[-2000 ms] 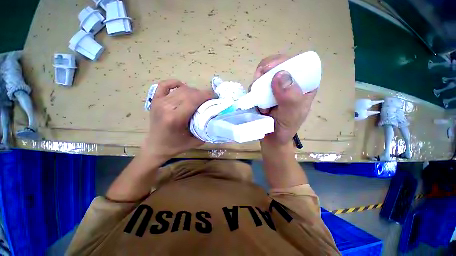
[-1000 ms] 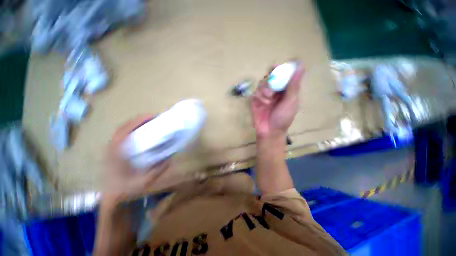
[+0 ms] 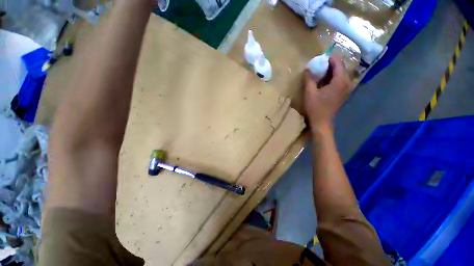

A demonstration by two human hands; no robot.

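Note:
My right hand point(image 3: 327, 91) holds a white glue bottle point(image 3: 318, 66) with a narrow greenish tip at the right table edge. The bottle is upright or slightly tilted; whether it touches the table cannot be told. My left arm reaches up the left side of the view, and the left hand is cut off by the top edge. A white object shows at the top edge beside it. The two-faced mallet point(image 3: 195, 174) lies on the cardboard, its head to the left and its black handle to the right.
White glue bottles point(image 3: 253, 50) are near the green belt point(image 3: 210, 23). A grey-white leg part point(image 3: 340, 26) lies at the right table edge. Blue crates point(image 3: 416, 171) are on the floor at right. Many grey parts point(image 3: 21, 182) are heaped at far left.
The view has swung to the right. My right hand has moved with the glue bottle to the table edge. My left hand, earlier holding the white part, has gone out of view at the top.

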